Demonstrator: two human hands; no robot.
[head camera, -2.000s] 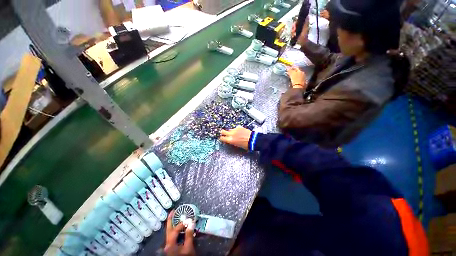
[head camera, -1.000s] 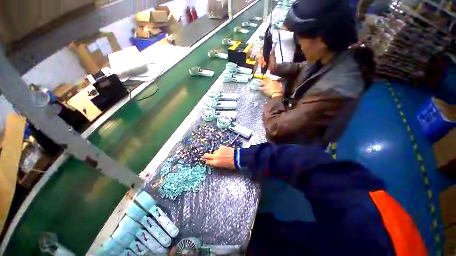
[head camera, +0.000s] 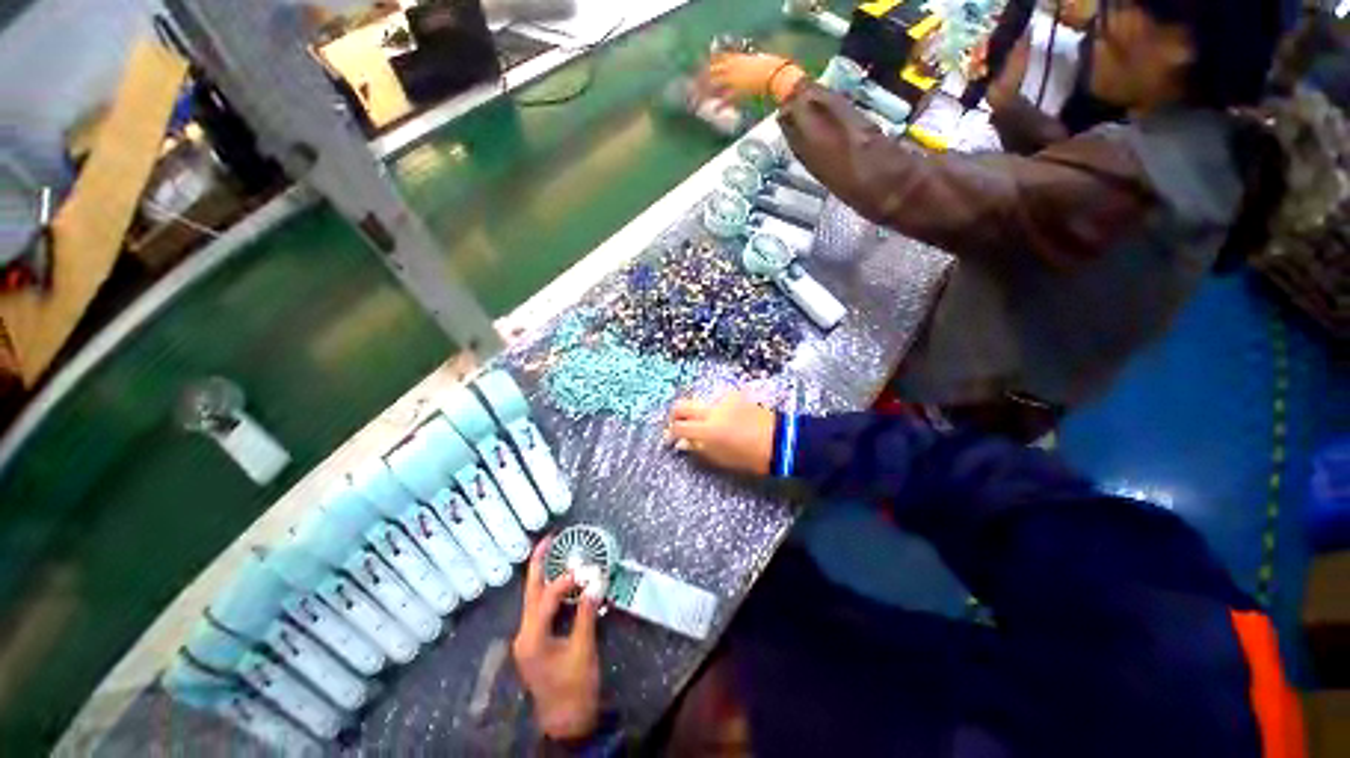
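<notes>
A handheld fan (head camera: 666, 598) lies grille-up on the bubble wrap in front of me. My left hand (head camera: 566, 637) holds its round grille head, fingertips on the hub. My right hand (head camera: 726, 431) is over the bench at the near edge of a heap of small turquoise parts (head camera: 615, 376), fingertips together. Something small may be between them; I cannot tell. A heap of small dark mixed parts (head camera: 703, 307) lies just beyond the turquoise one.
A row of fan handles (head camera: 400, 563) stands along the belt edge at left. Several fans (head camera: 792, 279) lie beyond the dark heap. A fan (head camera: 237, 430) is on the green belt (head camera: 563, 185). A person's arm (head camera: 903, 170) reaches over the belt. A metal upright (head camera: 356, 193) stands at the belt edge.
My right hand has drawn back from the dark heap towards me. The neighbouring person's arm now reaches out over the belt. The view has swung back to show my left hand and the fan.
</notes>
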